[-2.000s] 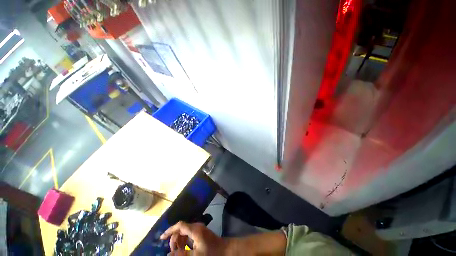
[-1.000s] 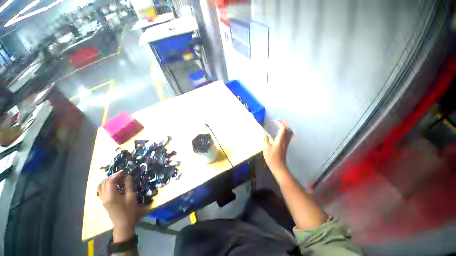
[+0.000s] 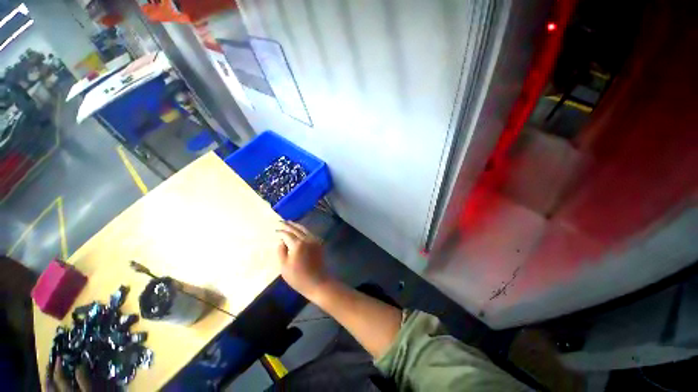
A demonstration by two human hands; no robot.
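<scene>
A loose pile of small black-and-silver fittings (image 3: 103, 337) lies on the tan table (image 3: 191, 218) at the lower left. The fingers of my left hand (image 3: 69, 379) show at the pile's lower edge; the rest is cut off by the picture's edge. A pale jar with a crusted black top (image 3: 172, 301) stands right of the pile. A thin dark brush (image 3: 143, 269) lies beside it, partly hidden by it. My right hand (image 3: 303, 259) is at the table's right edge, away from the jar, fingers bent; I cannot tell whether it holds anything.
A magenta block (image 3: 59, 289) sits behind the pile. A blue crate of small glittering parts (image 3: 282, 174) stands beyond the table against the grey-white wall (image 3: 367, 115). A red-lit opening (image 3: 528, 107) is at the right. A cart with a white top (image 3: 122, 88) stands at the upper left.
Against one second ago, the view has swung right, so the table sits further left. My left hand is now mostly out of the picture. My right hand is lower, at the table's edge.
</scene>
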